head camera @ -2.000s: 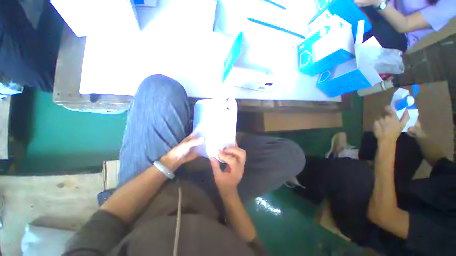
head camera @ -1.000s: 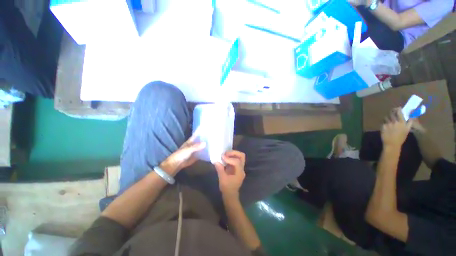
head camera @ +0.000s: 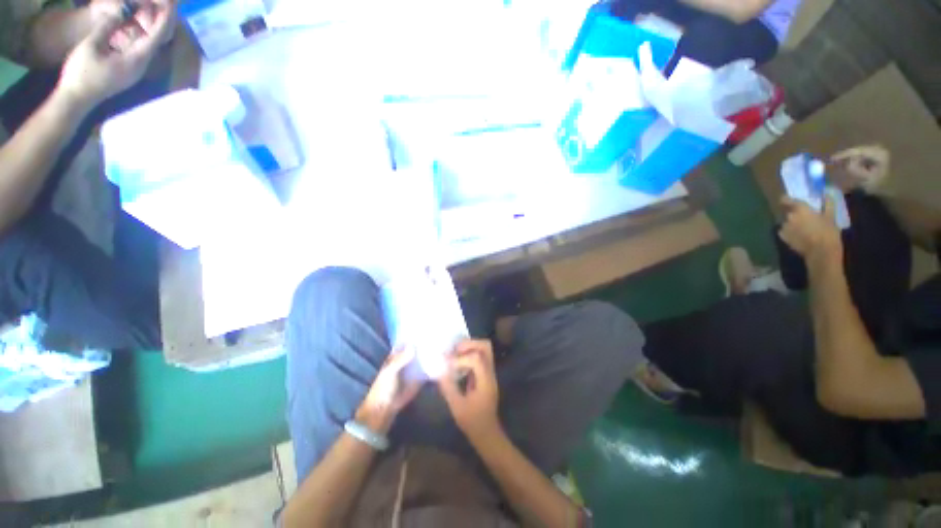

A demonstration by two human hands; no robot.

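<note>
A white oblong unit with rounded corners (head camera: 425, 311) is held above my lap, its far end near the table edge. It is overexposed, so its details cannot be told. My left hand (head camera: 394, 384) grips its near left side. My right hand (head camera: 471, 384) holds its near right corner with bent fingers. An open white carton (head camera: 485, 188) lies on the table beyond the unit.
The white-covered table (head camera: 258, 270) bears a large white box (head camera: 186, 170) at left and blue and white cartons (head camera: 609, 113) at right. A person on the right holds a small blue and white item (head camera: 811, 182). Another person's hands show upper left.
The view has turned and shifted, so the table sits tilted and a person's hands show at upper left. The unit stays in both my hands.
</note>
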